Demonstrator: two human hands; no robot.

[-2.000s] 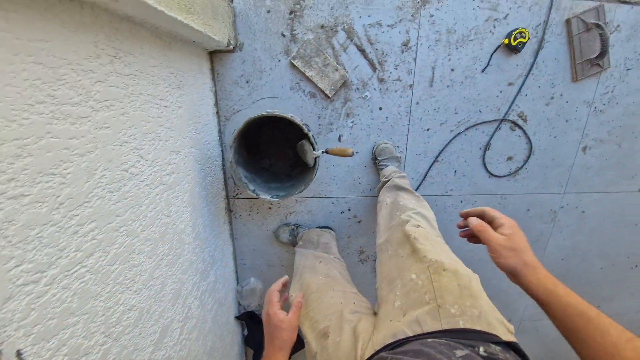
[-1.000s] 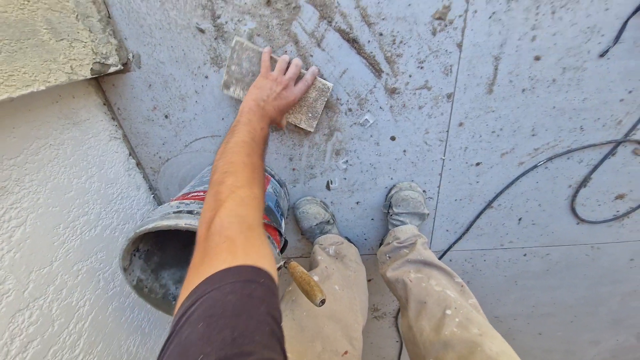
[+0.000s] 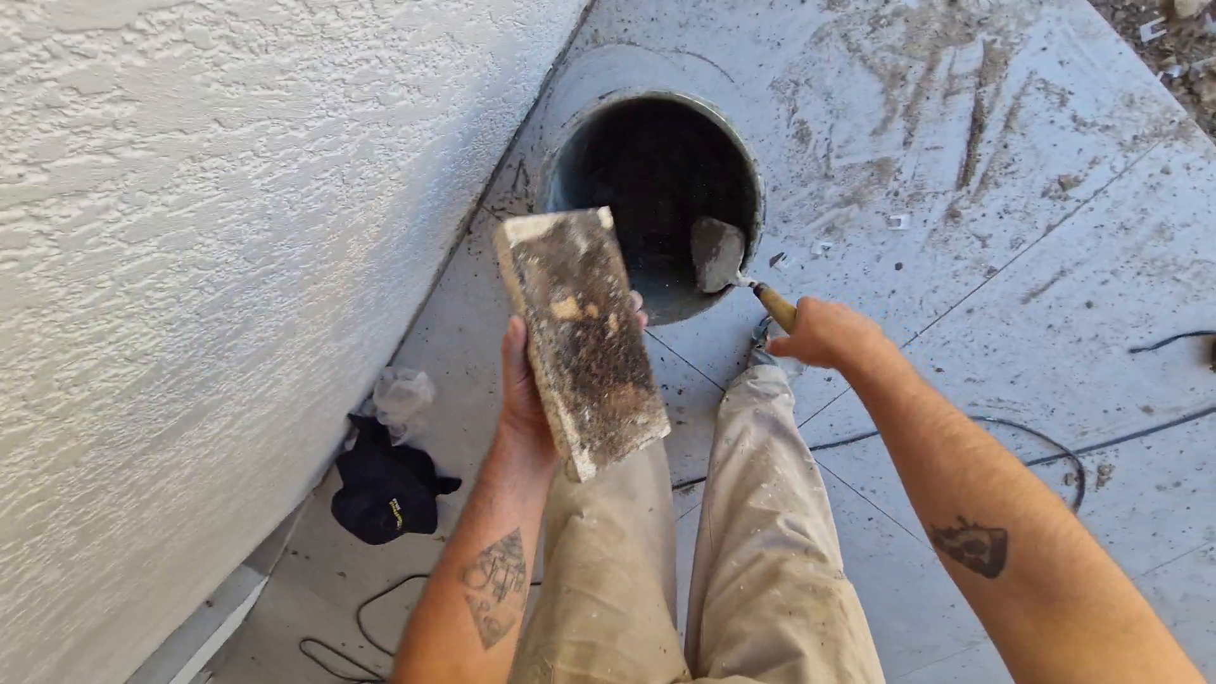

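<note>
My left hand (image 3: 528, 389) grips a mortar-stained rectangular brick or paver (image 3: 591, 337) from below, its dark, dirty face turned up, with fingertips showing at its right edge. The held piece overlaps the near left rim of a bucket (image 3: 655, 142) whose inside is dark. In the bucket, against its right side, rests the blade of a trowel (image 3: 718, 255). The fingers of my right hand (image 3: 825, 332) are closed around the trowel's wooden handle (image 3: 777, 309), just outside the rim.
A white textured wall (image 3: 237, 190) rises at the left. By its foot lie a dark cap (image 3: 385, 484) and crumpled clear plastic (image 3: 404, 397). A black cable (image 3: 1054, 451) loops over the tiled floor at the right. Loose rubble (image 3: 1183, 47) shows at the top right corner.
A hand reached down to the brick on the floor one second ago; now the brick is up in my left hand. My right hand has taken hold of the trowel handle.
</note>
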